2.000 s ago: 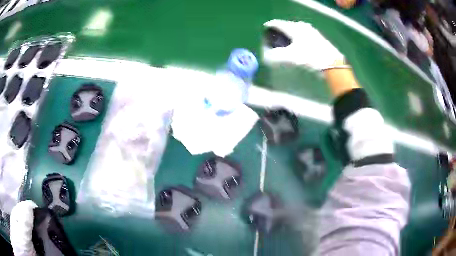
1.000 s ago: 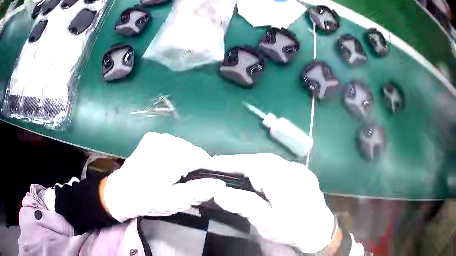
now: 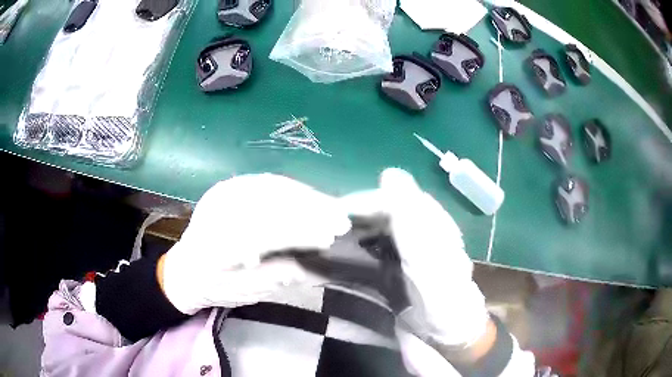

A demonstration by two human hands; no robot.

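Note:
My left hand (image 3: 254, 239) and my right hand (image 3: 427, 258), both in white gloves, hold a dark device unit (image 3: 361, 269) between them over my lap, in front of the bench edge. The unit is blurred, and the fingers cover part of it, so I cannot tell whether it is one piece or two parts. A white dispensing bottle (image 3: 475, 185) with a long thin tip lies on the bench beyond my right hand. A loose pile of metal pins (image 3: 297, 135) lies beyond my left hand.
Several finished-looking device units (image 3: 410, 82) with grey X-like faces lie across the green bench (image 3: 354, 151). A clear blister tray (image 3: 88, 81) with black shells is at the left. A clear plastic bag (image 3: 335, 44) and a white paper sheet (image 3: 446, 13) lie at the back.
My right hand has come from over the green conveyor back to my lap, and both hands have met on the unit. Since one second ago, the unit has turned and shows more of itself.

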